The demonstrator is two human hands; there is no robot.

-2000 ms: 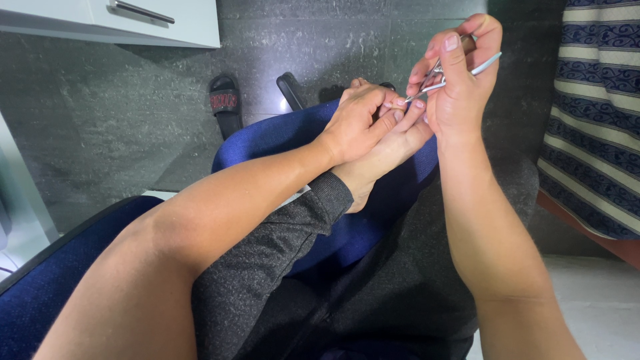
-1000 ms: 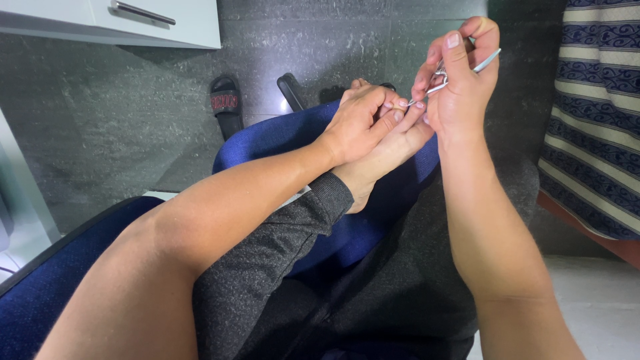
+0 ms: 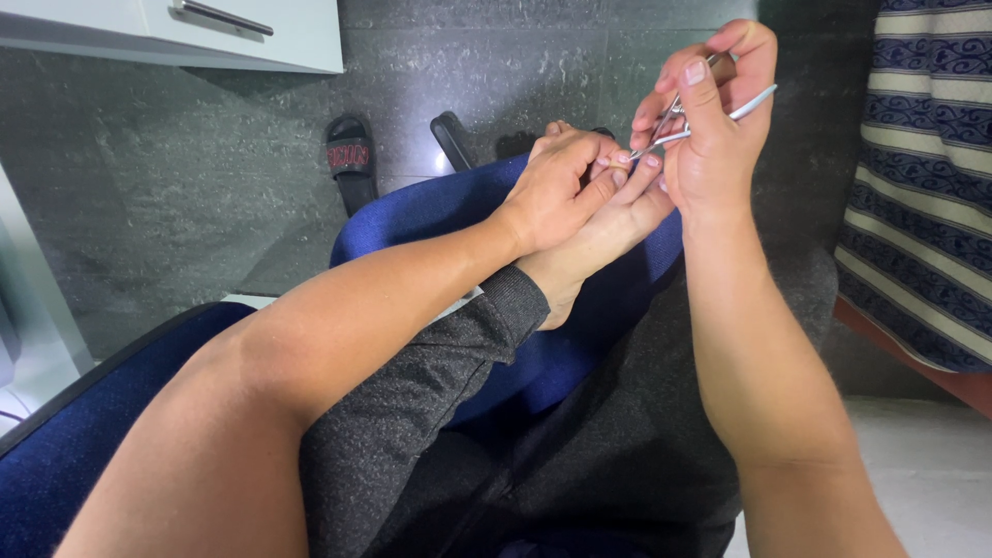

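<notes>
A bare foot [image 3: 593,240] rests on the blue seat of a chair, its leg in a dark grey cuffed trouser. Over the foot lies my left hand [image 3: 562,182], its fingers pinching a toe. Metal nippers [image 3: 668,116] with spring handles are in my right hand [image 3: 717,128], one handle pointing out past the thumb. The nippers' tip meets the edge of the toenail held between my left fingers. Whether the jaws are apart is too small to tell.
Below the blue chair seat [image 3: 418,205] a black slide sandal [image 3: 350,159] lies on the grey tiled floor [image 3: 194,178]. A white drawer unit [image 3: 287,39] stands at upper left. Patterned striped fabric [image 3: 922,186] hangs at right. Another blue padded chair part [image 3: 116,372] is at left.
My right fingers have shifted slightly around the nippers, whose tip stays at the toe. My left hand and the foot have kept their place.
</notes>
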